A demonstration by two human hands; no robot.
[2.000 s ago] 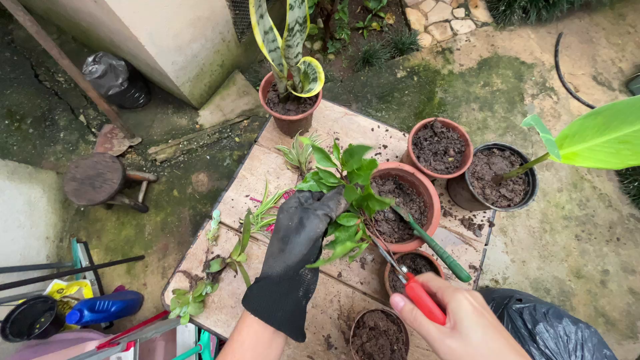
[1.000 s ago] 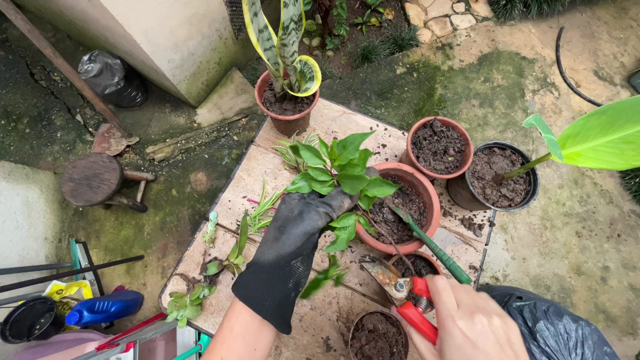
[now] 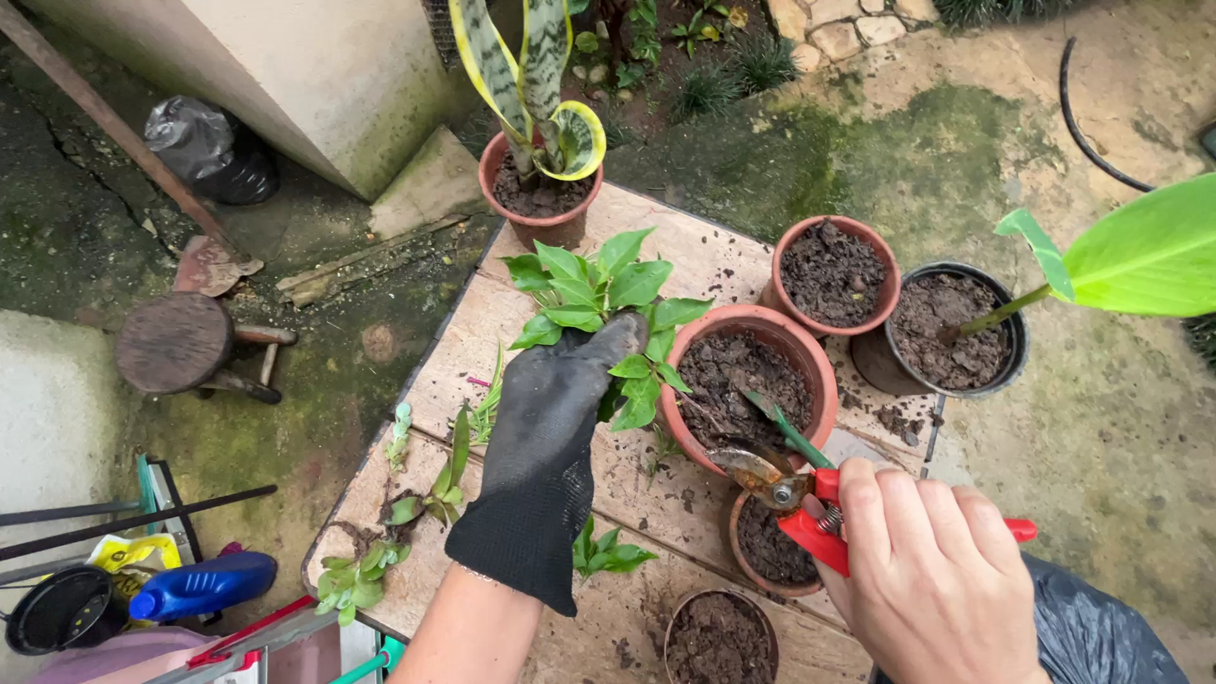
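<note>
My left hand (image 3: 560, 408), in a black work glove, grips a bunch of leafy green cuttings (image 3: 608, 285) left of a large terracotta-coloured pot of soil (image 3: 822, 380). Bare, my right hand (image 3: 921, 560) holds red-handled pruning shears (image 3: 784, 494), their blades parted over the near rim of that pot. A green-handled garden tool (image 3: 793, 432) leans in the soil, its lower handle behind the shears and hand. One leafy sprig (image 3: 608, 556) lies on the tiled table (image 3: 636, 484), just right of the glove's cuff.
Beside the large pot are a smaller brown pot (image 3: 893, 285) and a black pot (image 3: 1021, 347) with a broad-leaved plant. A potted snake plant (image 3: 541, 228) stands at the far corner. Two small pots (image 3: 736, 541) (image 3: 722, 636) sit nearer. Succulent cuttings (image 3: 366, 570) lie at the left edge.
The shears have moved up from beside the small pot to the large pot's near rim. A sprig that was in the air below the glove now lies on the table.
</note>
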